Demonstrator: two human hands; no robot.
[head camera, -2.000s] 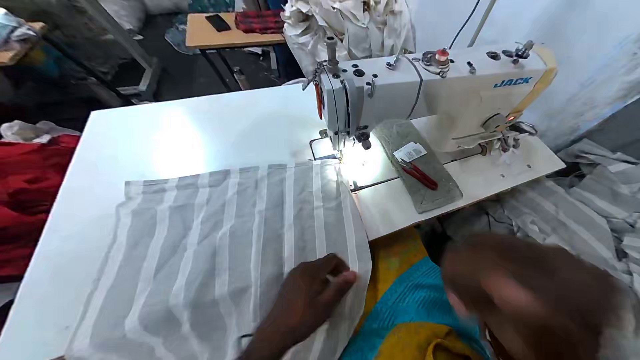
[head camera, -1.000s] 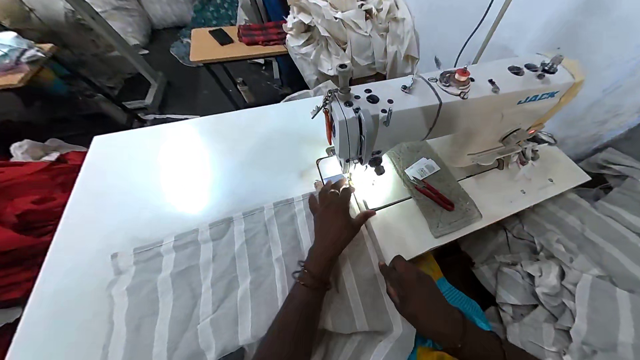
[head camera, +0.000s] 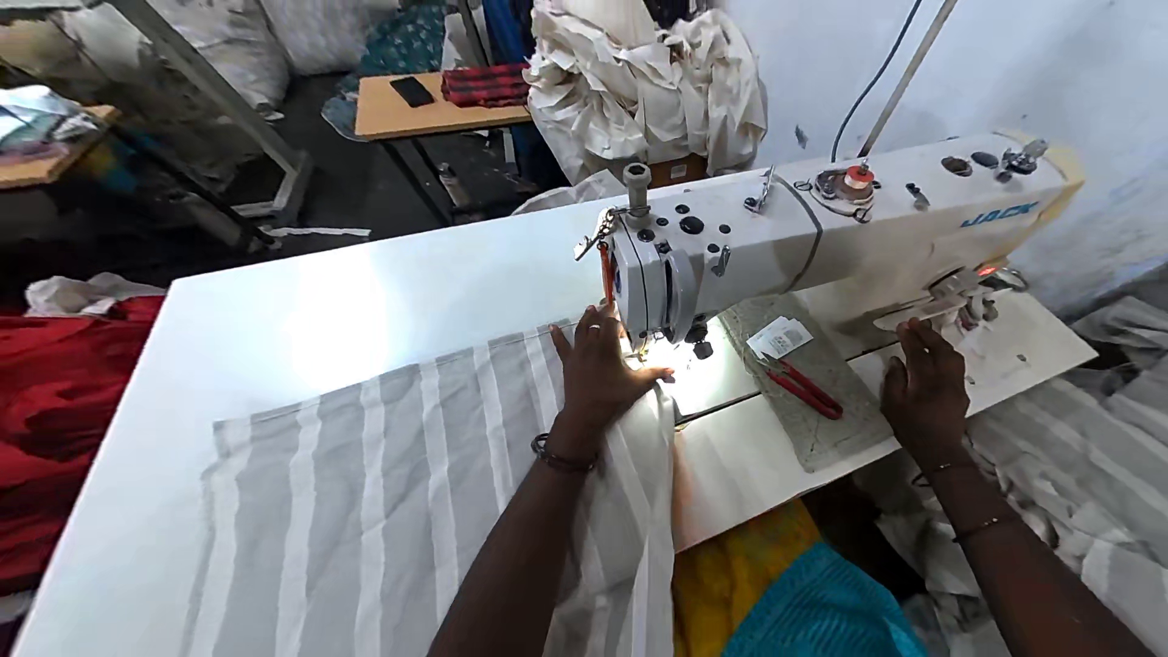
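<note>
My left hand (head camera: 602, 370) lies spread on the edge of a grey and white striped cloth (head camera: 401, 484), beside the needle area of a white Jack sewing machine (head camera: 757, 246). The needle itself is hidden. My right hand (head camera: 926, 388) reaches to the lever (head camera: 922, 312) under the right part of the machine's arm, its fingertips at the lever; whether they grip it cannot be told. Between the hands, red-handled thread snips (head camera: 808, 391) and white labels (head camera: 778, 338) rest on a grey pad (head camera: 821, 429).
Red fabric (head camera: 73, 438) hangs left of the white machine table (head camera: 265, 338). More striped cloth (head camera: 1086, 465) is heaped at the right. Behind stand a small wooden table (head camera: 401, 117) with a phone (head camera: 411, 91) and folded checked cloth (head camera: 485, 85), and a pile of cream fabric (head camera: 648, 91).
My right hand has moved from the table's front edge to the lever under the machine's arm. My left hand remains on the cloth by the needle area, where it came from lower down.
</note>
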